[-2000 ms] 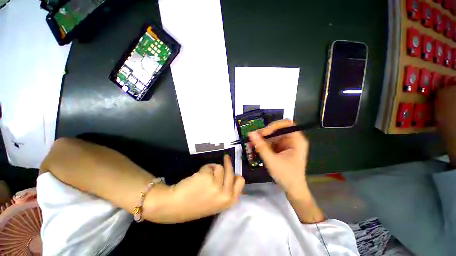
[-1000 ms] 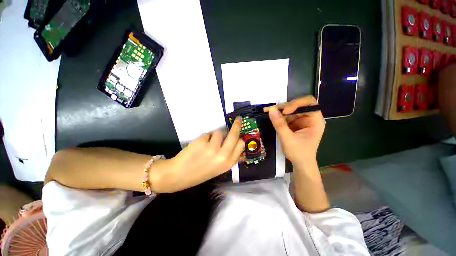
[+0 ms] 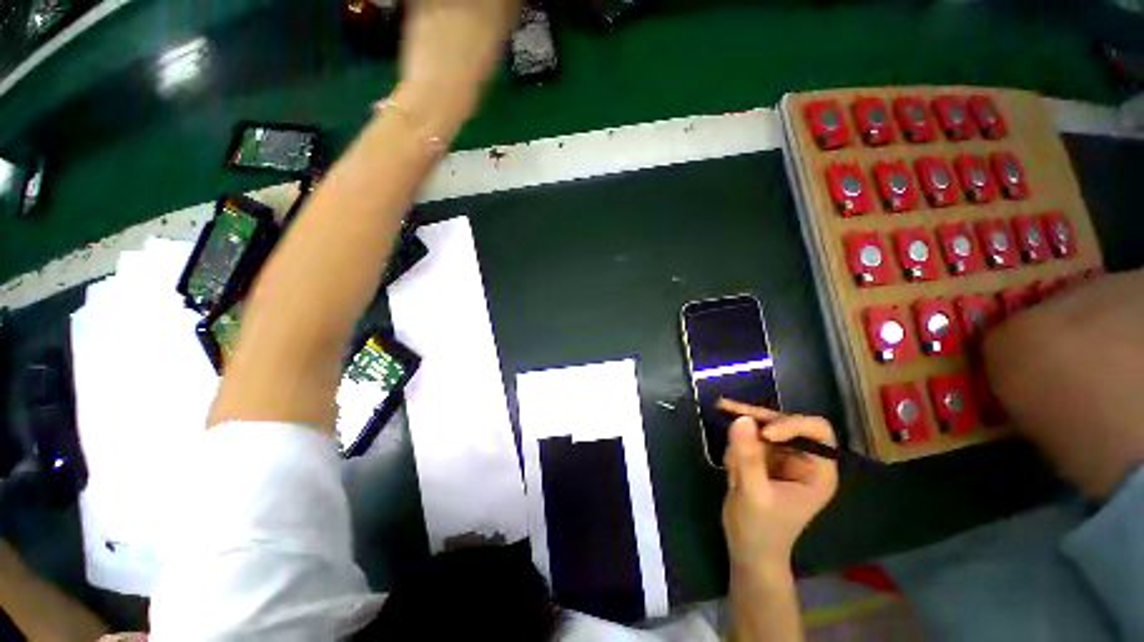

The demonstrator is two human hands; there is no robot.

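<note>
My left hand (image 3: 458, 38) is reached far forward over the green conveyor and cut off by the top edge; its fingers are out of view, so any hold is hidden. My right hand (image 3: 780, 489) holds the dark tweezers (image 3: 809, 445) over the lower part of the smartphone. The black adhesive sheet (image 3: 587, 527) lies on its white liner before me. The second white liner strip (image 3: 458, 364) lies to its left, with a grey patch at the near end. An open device unit (image 3: 376, 383) lies partly behind my left forearm.
More open units (image 3: 226, 257) are at the left, partly behind my arm. Another unit (image 3: 533, 44) is on the conveyor beside my left hand. White sheets (image 3: 138, 414) lie far left. The smartphone (image 3: 728, 345) and a tray of red parts (image 3: 834, 301) are right, with a neighbour's arm (image 3: 1066, 376).
My left hand has left the liner and reached forward to the conveyor. The unit under my hands is gone from the adhesive sheet. My right hand has moved right with the tweezers. The view has tilted forward.
</note>
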